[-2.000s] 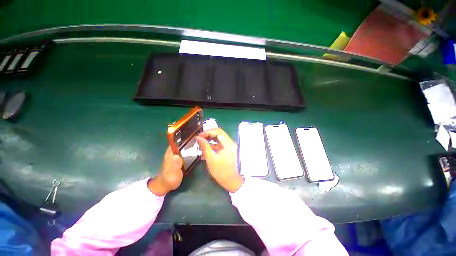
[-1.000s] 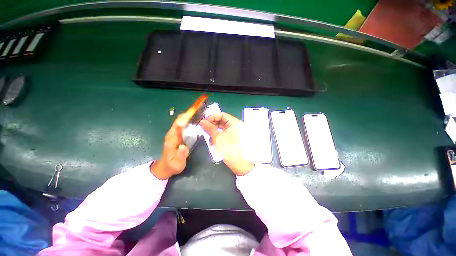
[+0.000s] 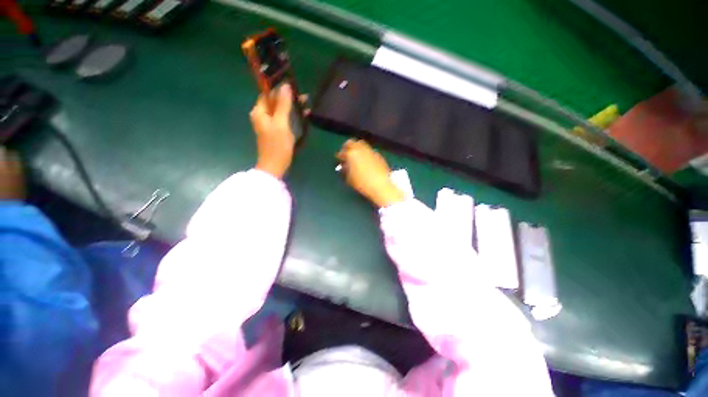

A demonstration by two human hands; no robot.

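Note:
My left hand (image 3: 275,128) is closed around the lower end of an orange-rimmed phone housing (image 3: 270,63), held out at the upper left of the bench, left of the black tray. Its dark inside and camera end face me. My right hand (image 3: 366,170) is right of it, over the bench with fingers curled together; a tiny pale bit shows at the fingertips, too blurred to name. Three white screens (image 3: 455,219), (image 3: 496,244), (image 3: 536,264) lie in a row right of my right sleeve. Another white piece (image 3: 401,182) shows beside my right wrist, partly hidden.
An empty-looking black carrier tray (image 3: 428,128) lies at the back, before a white board (image 3: 435,70) and metal rail. Another tray (image 3: 128,11) with housings and grey discs (image 3: 102,61) are at upper left. A binder clip (image 3: 138,226) sits at the left edge. A blue-sleeved person is at left.
The view has swung left and tilted. My left hand has carried the housing away from my right hand, outward to the left. My right hand has come off the housing.

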